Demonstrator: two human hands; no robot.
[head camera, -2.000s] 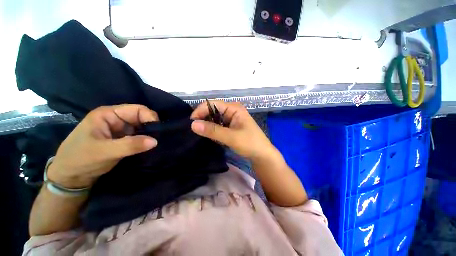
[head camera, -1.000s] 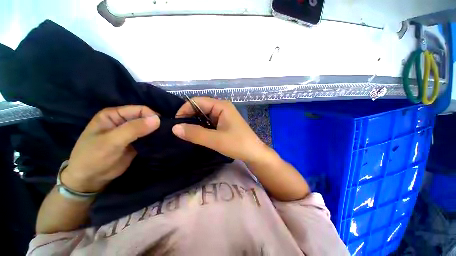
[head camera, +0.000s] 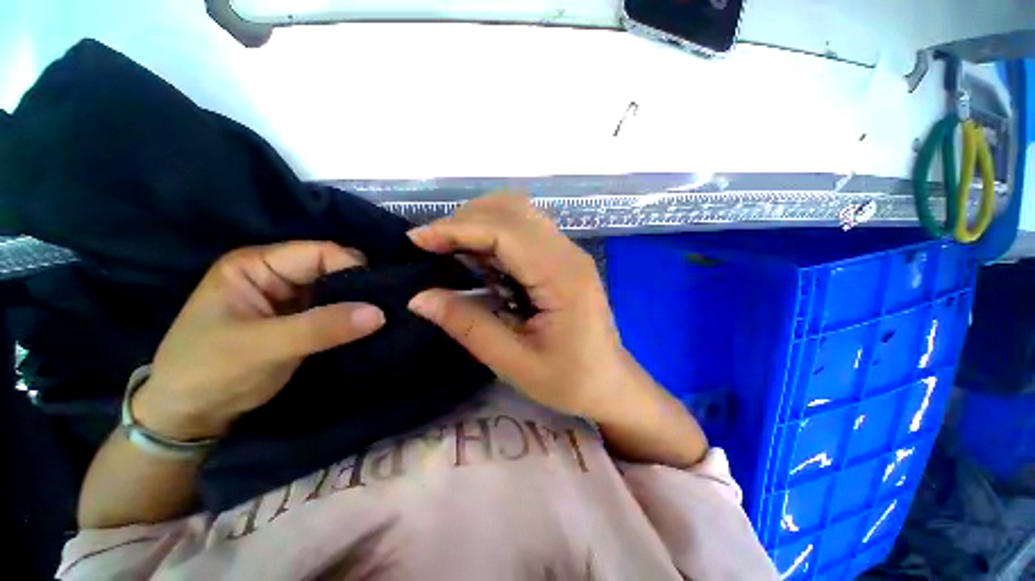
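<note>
A black garment (head camera: 170, 159) lies over the table's left front edge and down onto the wearer's lap. My left hand (head camera: 244, 340) pinches a fold of it between thumb and fingers. My right hand (head camera: 533, 306) is just right of it, thumb and index finger at the same fold. A thin metal tool, perhaps tweezers (head camera: 507, 297), sits inside my right palm, mostly hidden by the fingers. The exact fold between the fingertips is too dark to make out.
A white table (head camera: 454, 114) has a measuring tape (head camera: 681, 208) along its front edge. A smartphone (head camera: 687, 20) is cut off at the top. Green and yellow scissors (head camera: 956, 176) hang at the right, above a blue plastic crate (head camera: 851, 397).
The view has shifted, with the phone now nearer the top edge. My right hand has turned and its fingers have spread apart, and the metal tool has swung back into the palm.
</note>
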